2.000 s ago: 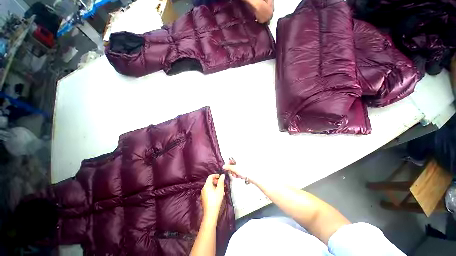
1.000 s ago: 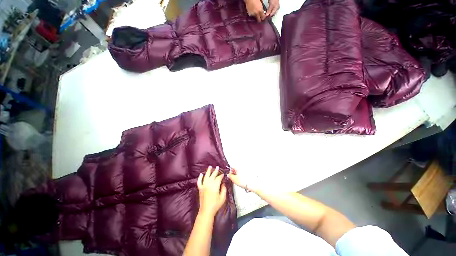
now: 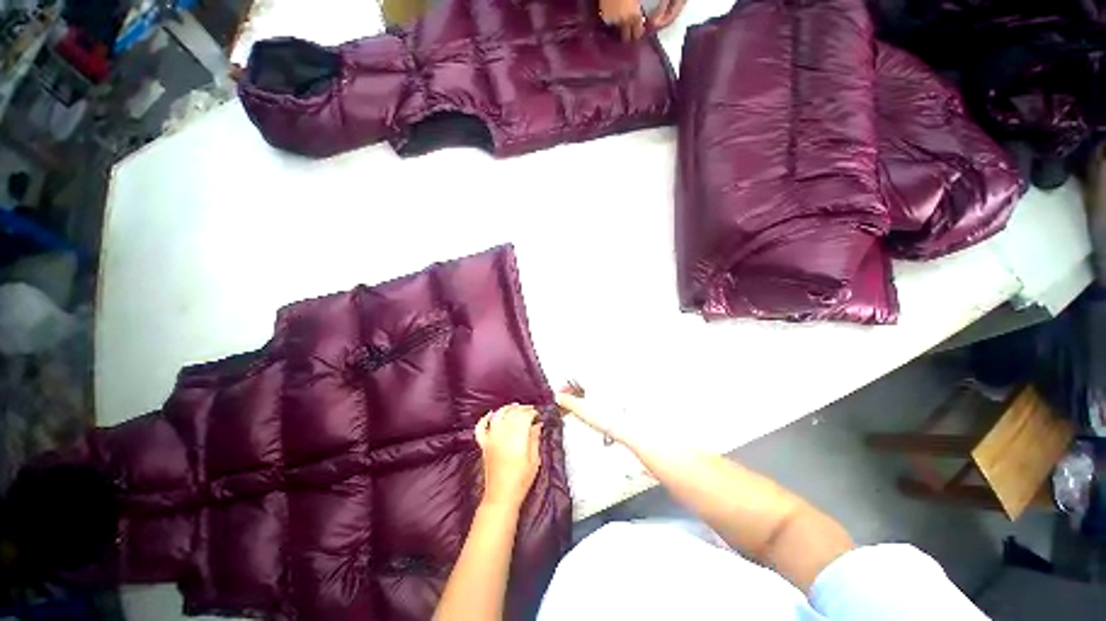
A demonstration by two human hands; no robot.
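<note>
A shiny burgundy puffer vest lies flat on the white table, its hood at the left edge and its hem near my hands. My left hand lies on the vest by the hem end of the front placket, fingers bent; its fingertips seem to pinch the fabric. My right hand is at the hem edge, just right of my left hand. A small dark thing shows at its fingers, perhaps snips, too small to tell.
A second vest lies across the table, with another person's hands at its hem. Folded burgundy vests are stacked at the right, before a dark garment heap. A wooden stool stands beyond the table edge.
My left hand has flattened onto the vest, then its fingers have bent in again near the hem. My right hand stays at the hem. The view has shifted slightly.
</note>
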